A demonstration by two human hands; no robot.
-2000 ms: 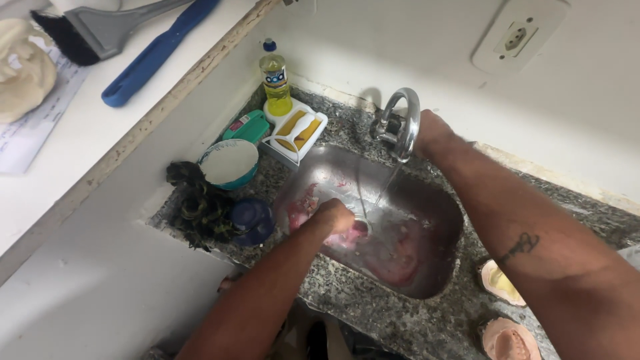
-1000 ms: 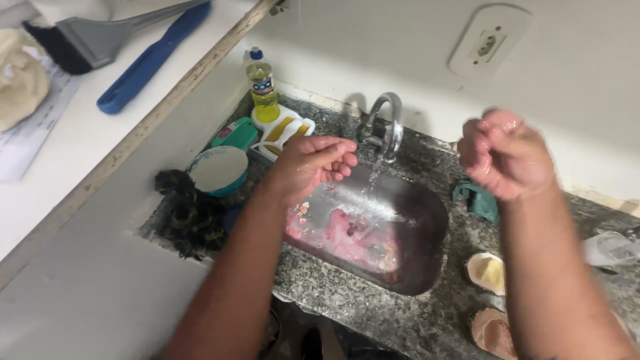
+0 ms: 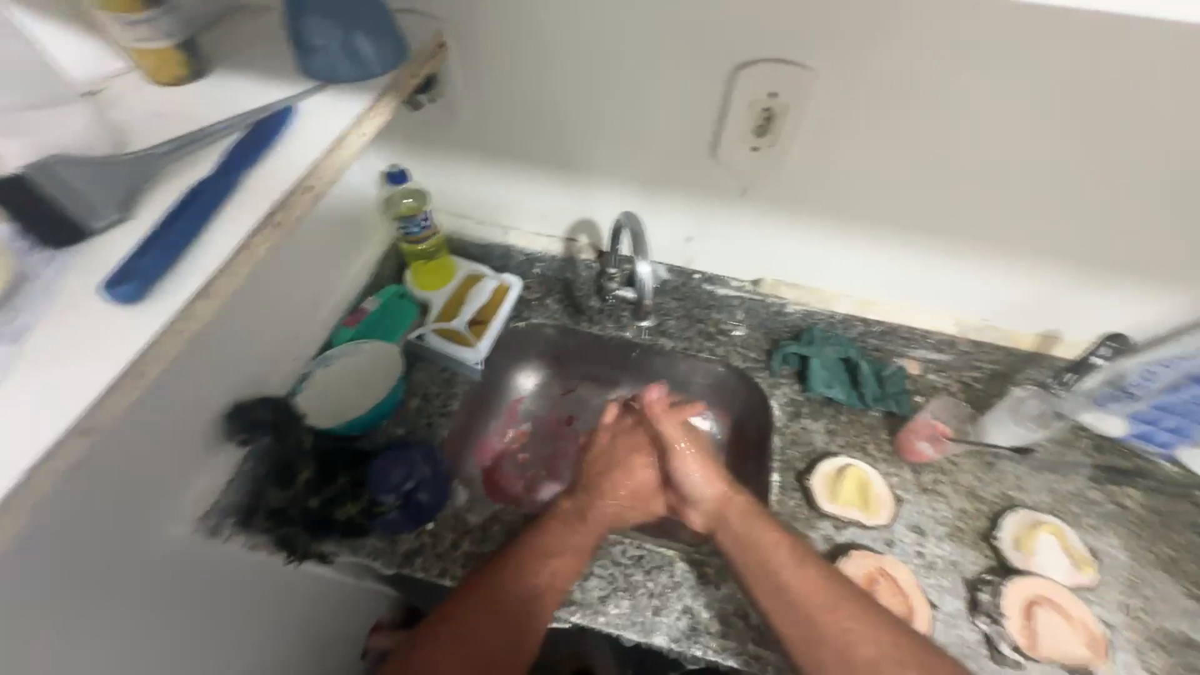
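Over the stainless steel sink (image 3: 553,375), my left hand (image 3: 619,469) and my right hand (image 3: 689,459) are pressed together, palm to palm, wet on the skin. Neither shows an object in it, though the space between the palms is hidden. Pink and red residue lies in the basin left of my hands. The chrome faucet (image 3: 640,267) stands behind them; I cannot tell if water runs from it. Right of the sink lies a crumpled green cloth (image 3: 839,368). Nearer me are several round dental plaster casts, one with a yellowish middle (image 3: 851,490).
Left of the sink are a dish soap bottle (image 3: 419,234), a white tray (image 3: 502,305), a teal bowl (image 3: 352,384) and a dark bundle (image 3: 300,478). A raised shelf (image 3: 272,234) holds a brush (image 3: 94,183) and a blue tool (image 3: 197,211). A cup with pink material (image 3: 935,431) stands right.
My hands were apart above the sink one second ago; now they are together, lower over the basin. Two seconds ago my right hand was at the faucet. The view has shifted.
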